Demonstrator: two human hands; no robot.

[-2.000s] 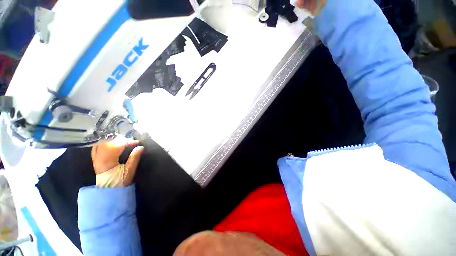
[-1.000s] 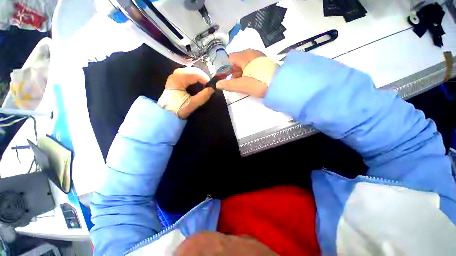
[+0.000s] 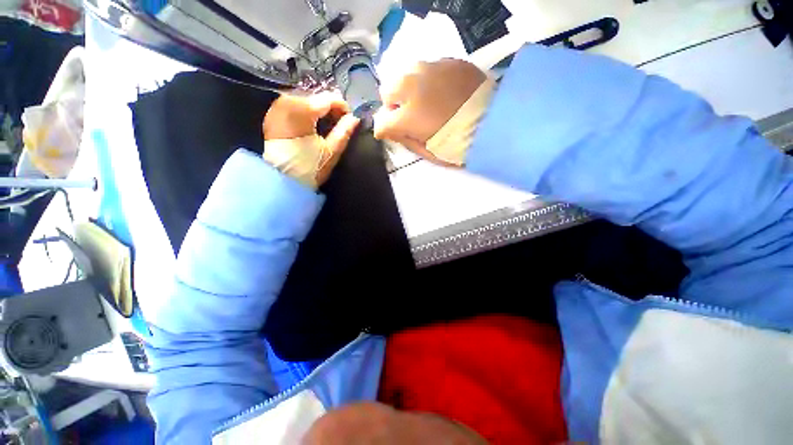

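The black fabric piece (image 3: 352, 204) lies under the needle area and hangs over the table edge into my lap. My left hand (image 3: 304, 130) pinches it between thumb and index finger, left of the needle area. My right hand (image 3: 426, 104) is just right of it, thumb and fingers drawn together near the fabric edge; what they hold is too small and bright to tell. The short grey-white cylinder (image 3: 355, 76) stands above the fingertips and partly hides the needle and presser foot.
Black labels (image 3: 478, 19) lie beyond my right hand. Black thread snips (image 3: 593, 33) lie behind my right sleeve. A printed scale (image 3: 496, 230) runs along the table's front edge. A grey fan unit (image 3: 52, 326) is at the left, and bright blue plastic (image 3: 287, 369) shows by my lap.
My right hand came from the far right to the needle area beside my left hand. Since one second ago, the dark piece between my fingertips has become harder to see. The view has shifted.
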